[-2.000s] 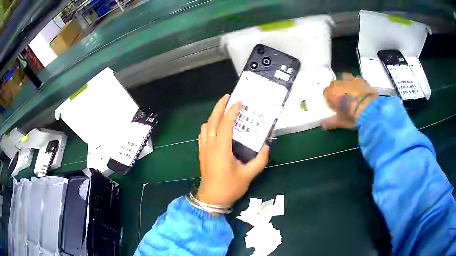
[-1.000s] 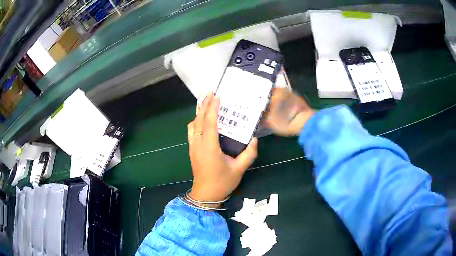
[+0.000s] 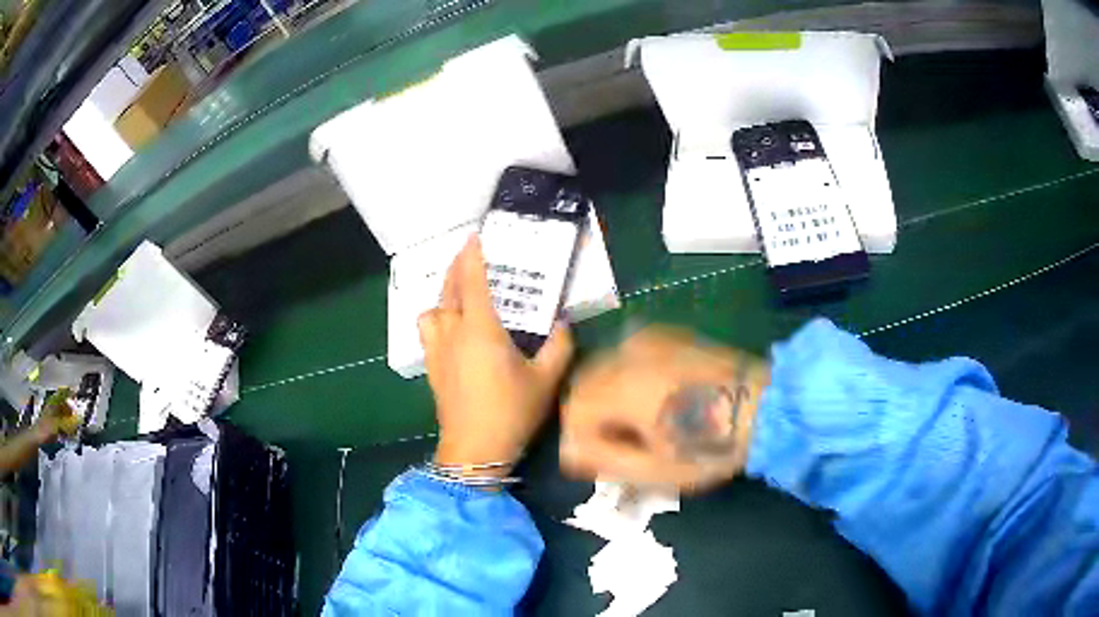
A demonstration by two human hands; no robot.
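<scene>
My left hand (image 3: 488,362) holds a black smartphone (image 3: 530,259) with white printed film, camera end up, over an open white gift box (image 3: 416,301). My right hand (image 3: 663,410) is blurred, over the upper end of a loose pile of small white pieces (image 3: 633,566). Its fingertips are hidden, so I cannot tell whether it holds anything. A second open gift box (image 3: 693,205) stands to the right, with another labelled smartphone (image 3: 798,217) lying on it and overhanging its front edge.
Stacked phone trays (image 3: 103,518) stand at the lower left. Further left are another open box (image 3: 151,313) with a phone and, partly cut off, another person's hand (image 3: 42,432). A box (image 3: 1073,78) is cut off at the right edge. A shelf (image 3: 265,163) runs behind the boxes.
The boxes have shifted left. My left hand has lowered the phone against the box. My right hand has moved from beside the phone down to the white pieces. Another person's hand has appeared at left.
</scene>
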